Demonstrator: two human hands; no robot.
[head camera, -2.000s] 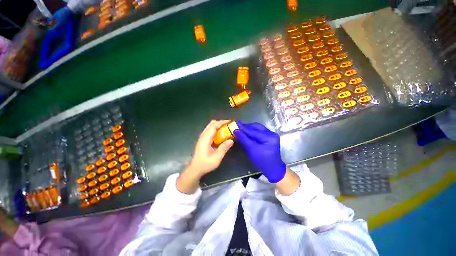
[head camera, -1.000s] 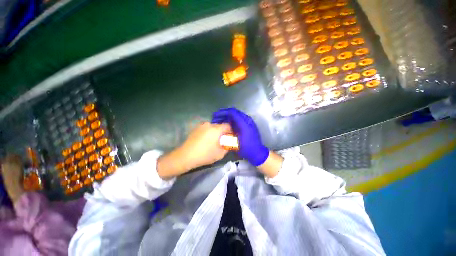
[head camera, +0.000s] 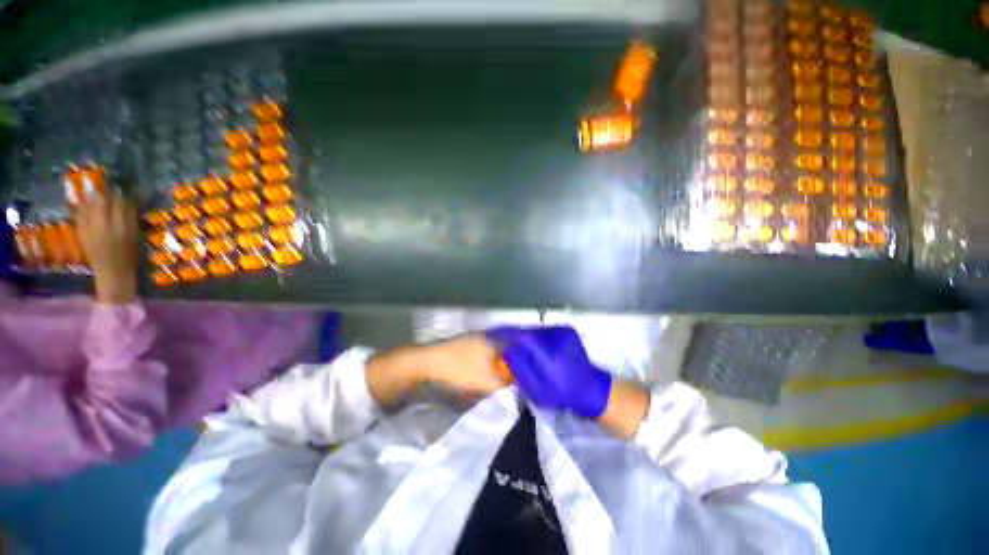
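My bare left hand (head camera: 461, 365) and my right hand (head camera: 555, 370) in a purple nitrile glove meet close to my chest, below the bench edge. A small bit of an orange component (head camera: 503, 372) shows between them; the fingers hide the rest. Both hands are slightly blurred, and which fingers hold it is hard to see. Two loose orange components lie on the bench ahead, one lying crosswise (head camera: 606, 131) and one slanted (head camera: 636, 73), touching or nearly so.
The left blister tray (head camera: 222, 206) is partly filled. The right blister tray (head camera: 803, 152) shows many orange ends. At far left, a neighbour's hand (head camera: 108, 233) is at a tray of orange parts. A clear empty tray (head camera: 748, 358) lies below the bench at right.
The view has shifted and turned, so the bench sits higher. My hands have come closer to my chest, and the component is now mostly covered. The neighbour's hand has reached over their tray.
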